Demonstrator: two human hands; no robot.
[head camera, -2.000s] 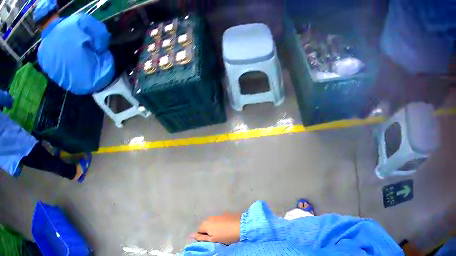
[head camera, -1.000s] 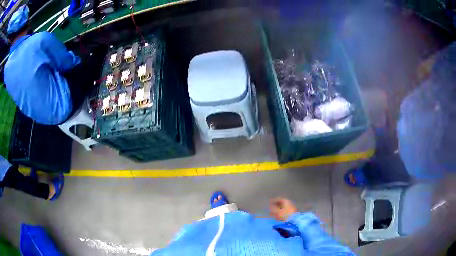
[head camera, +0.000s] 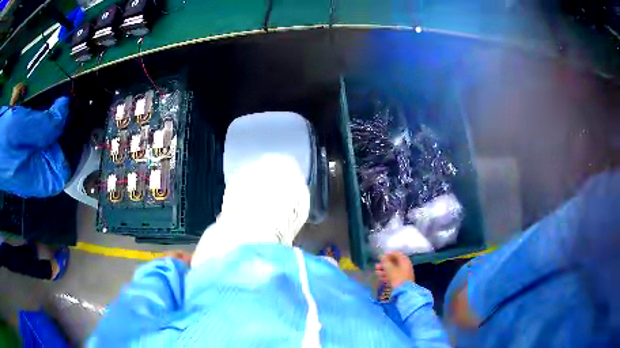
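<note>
A pale grey-blue stool stands straight in front of me, with my white-clad leg over its near part. My right hand is at the near edge of an open dark green crate; its fingers look bent, and whether it touches the rim is unclear. My left hand shows only as a small blurred patch above my left sleeve, near the base of the stacked crates. No object shows in either hand, but the fingers are not clear. The green crate holds bagged dark parts and white bags.
A parts tray with rows of silver-white units tops stacked crates at left. Black fan units lie on the green bench across the back. A seated person is at far left; another person's blue sleeve is close at right.
The view has moved forward to the stool and crates, and the bench edge now spans the back. My leg now overlaps the stool. My left hand has come partly into view.
</note>
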